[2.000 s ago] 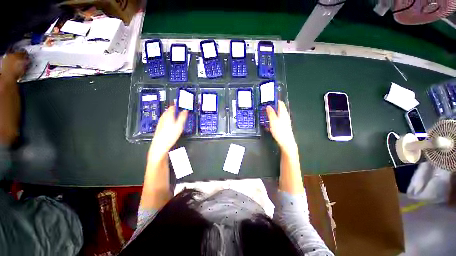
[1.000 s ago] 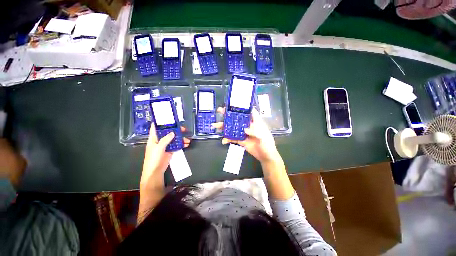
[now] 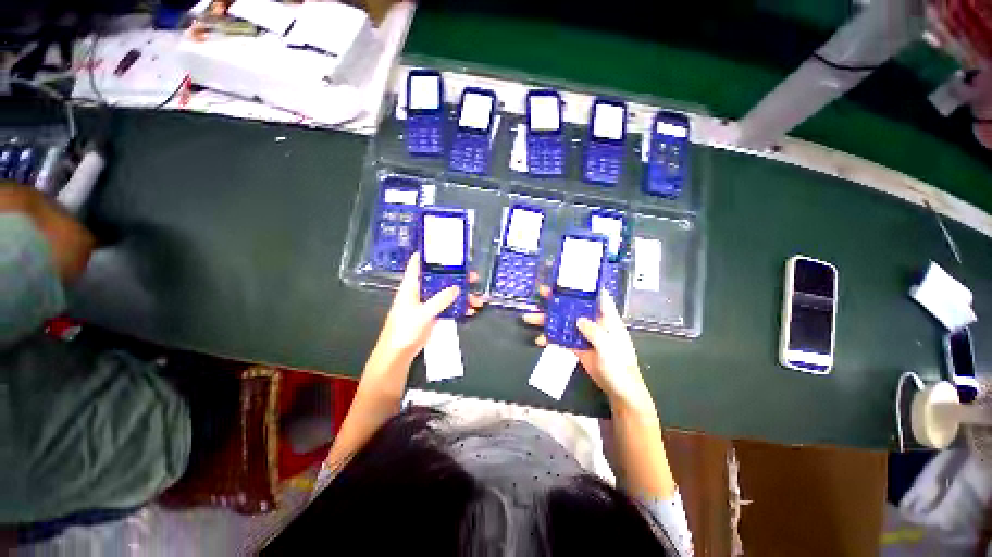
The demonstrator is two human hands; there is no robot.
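My left hand holds a blue keypad phone with a white-lit screen above the tray's front edge. My right hand holds another lit blue keypad phone, slightly tilted. The clear blister tray bears blue phones in two rows; most show white screens. One at the back right and one at the front left look face down. The front-right pocket shows only a white slip. Two white slips, left and right, lie on the green mat, partly below the held phones.
A white-edged smartphone lies right of the tray. Further right are a white paper, a small dark phone and a fan base. Papers and a white box stand back left. A person's arm is at the left.
Both hands have left the tray pockets, each holding a phone. Since one second ago, the right-hand phone has come lower, nearer the front. The whole view has shifted, with the tray now further right.
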